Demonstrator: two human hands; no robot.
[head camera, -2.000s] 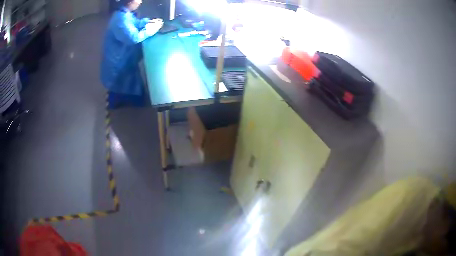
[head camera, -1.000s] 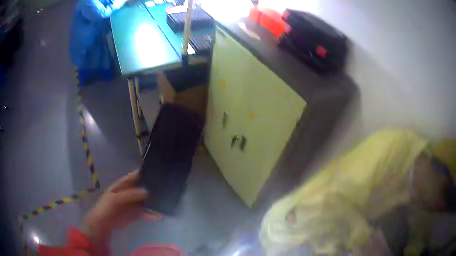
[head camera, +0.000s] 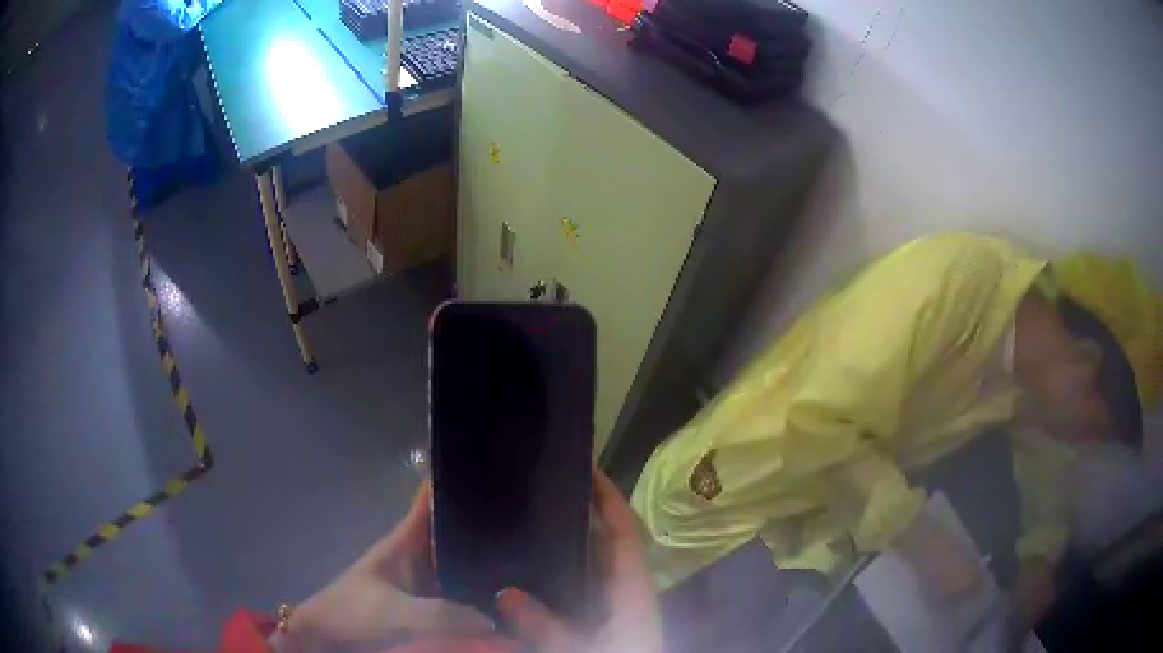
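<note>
A tall smartphone (head camera: 513, 447) with a dark screen stands upright in front of me at the lower middle. My left hand (head camera: 383, 574) holds its left side and lower edge; a red sleeve and a thin bracelet show at the wrist. My right hand (head camera: 612, 574) holds its right side, with a finger or thumb with a dark red nail at the phone's bottom. The rest of the right hand is cut off by the lower edge. White paper (head camera: 925, 580) lies at the lower right under the hands of a person in a yellow smock (head camera: 842, 408).
A pale green cupboard (head camera: 587, 179) stands behind the phone, with black cases (head camera: 727, 45) on top. A green-topped workbench (head camera: 293, 77) has a cardboard box (head camera: 402, 211) beneath. A person in blue (head camera: 160, 96) stands upper left. Yellow-black tape (head camera: 166, 357) marks the floor.
The phone has come upright and central, and my right hand now also holds it. The view has shifted right and down, showing more of the person in yellow and the white paper.
</note>
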